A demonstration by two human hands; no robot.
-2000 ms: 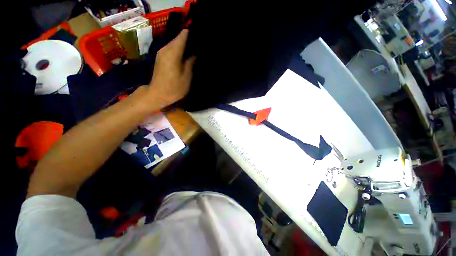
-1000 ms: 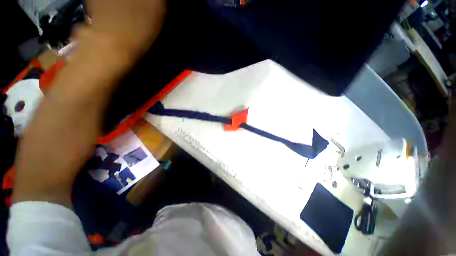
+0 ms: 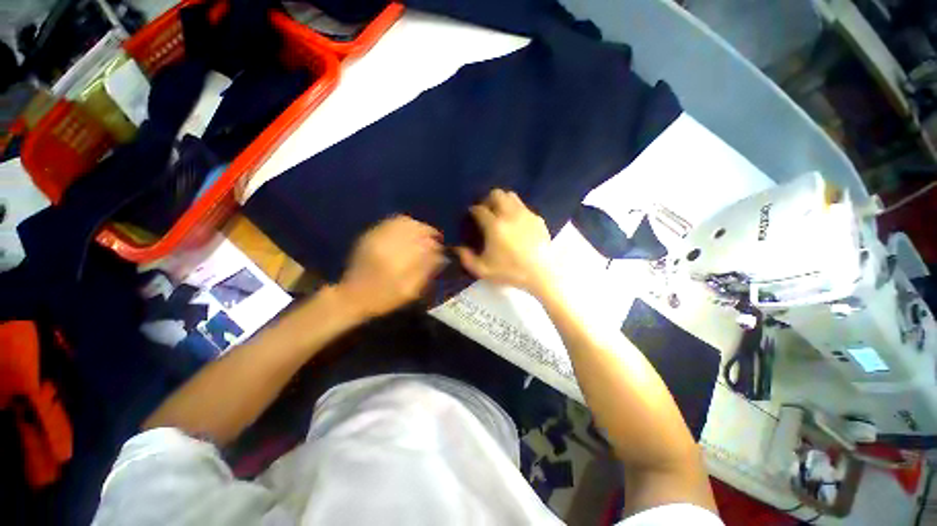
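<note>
A large dark navy garment panel (image 3: 462, 134) lies spread over the white sewing table, from the red basket to the trough. My left hand (image 3: 396, 263) and my right hand (image 3: 506, 241) are close together on its near edge, both with fingers bent on the cloth and holding it. What lies between the fingertips is too small to tell. The end of a dark narrow strip (image 3: 616, 234) shows from under the panel at the right. A dark flat rectangular piece (image 3: 674, 360) lies near the table's front edge.
A white sewing machine (image 3: 786, 241) stands at the right, with black-handled shears (image 3: 749, 362) beside it and a small parts box (image 3: 825, 472) below. An orange-red basket (image 3: 275, 134) with dark pieces and a picture sheet (image 3: 247, 293) are at left. A pale trough (image 3: 740, 92) runs along the far side.
The large dark panel has come down onto the table, covering the orange piece and most of the strip. Both hands have come together at its near edge. The red basket shows more fully.
</note>
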